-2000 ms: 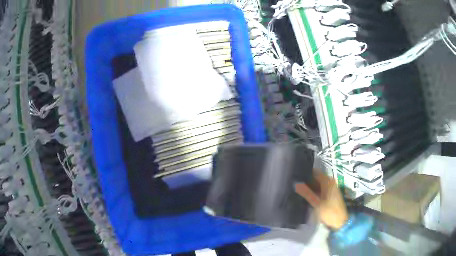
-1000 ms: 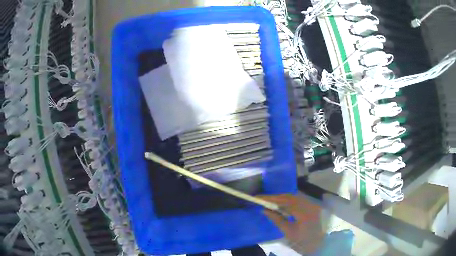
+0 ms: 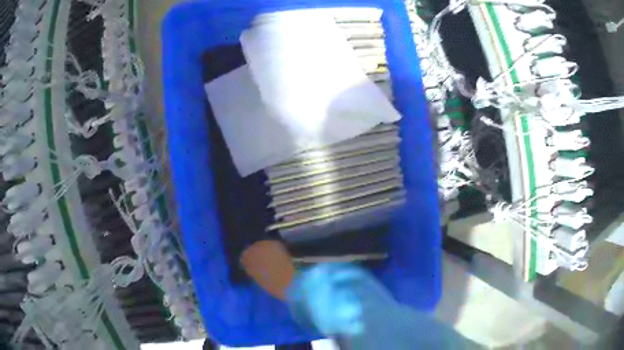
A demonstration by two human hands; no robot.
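Note:
A blue crate (image 3: 193, 171) holds slim tablets (image 3: 339, 181) standing on edge in a close row. Two overlapping white sheets (image 3: 308, 82) lie over the upper part of the row. One more tablet (image 3: 369, 258) shows edge-on as a thin pale bar near the crate's near end, with a dark gap between it and the row. My right hand (image 3: 268, 266), blurred and with a light-blue cuff, is inside the crate at this tablet's left end. Its fingertips are hidden, so its grip cannot be told. My left hand is out of the picture.
Racks with white plugs (image 3: 31, 198) and green-striped strips stand close along the left. Another plug strip (image 3: 523, 157) with looped white cables runs along the right. A grey metal bar (image 3: 561, 301) crosses the lower right, near a brown box (image 3: 581, 277).
My right hand has moved left and into the crate. The tablet it held, earlier seen flat and then slanted over the near end, now lies nearly parallel to the row. The crate appears farther right.

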